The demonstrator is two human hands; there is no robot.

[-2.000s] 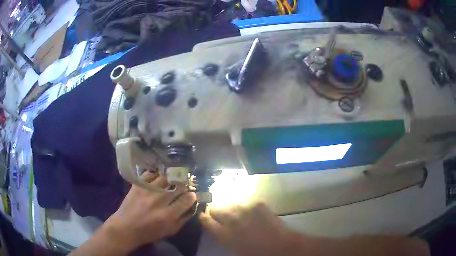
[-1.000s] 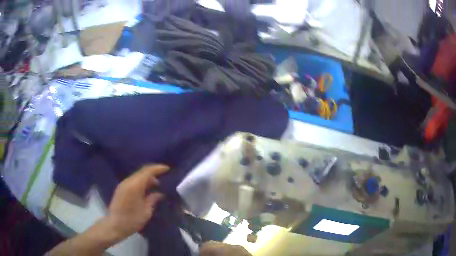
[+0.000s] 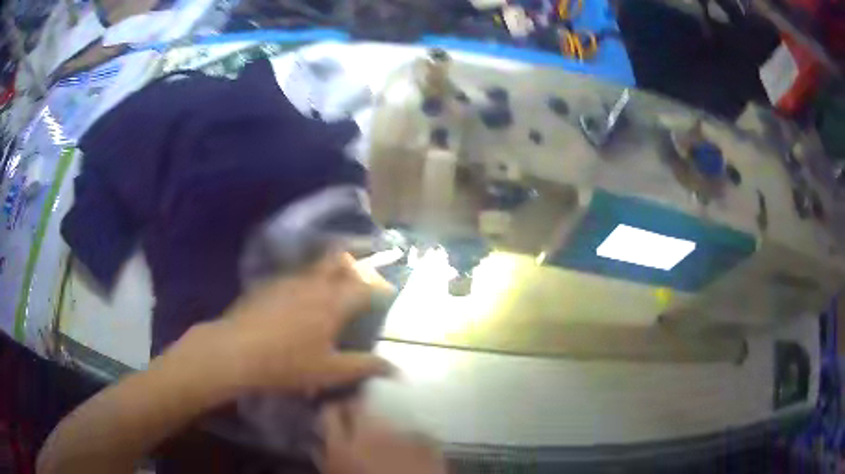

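Observation:
A dark purple garment (image 3: pixel 204 176) lies on the table left of the needle area. My left hand (image 3: pixel 296 324) is blurred and reaches over its right part, close to the lit presser foot (image 3: pixel 459 282). A blurred grey-white piece of fabric (image 3: pixel 301 227) shows just above and under my left hand. My right hand (image 3: pixel 380 440) is at the bottom edge, blurred and partly cut off, close below the left fingers. What either hand grips cannot be made out. The sewing machine (image 3: pixel 519 139) has its head right of the garment, with a teal panel and bright display (image 3: pixel 646 247).
A blue tray (image 3: pixel 607 51) with yellow-orange handled scissors (image 3: pixel 579 42) sits behind the machine. Plastic with a green stripe (image 3: pixel 42 241) covers the table's left side. A red object (image 3: pixel 788 79) is at the far right back. White pieces (image 3: pixel 139 28) lie at the back left.
The dark garment has been drawn back from behind the machine and lies bunched at its left. My left hand has moved right towards the needle area, and my right hand shows more. The camera view has shifted.

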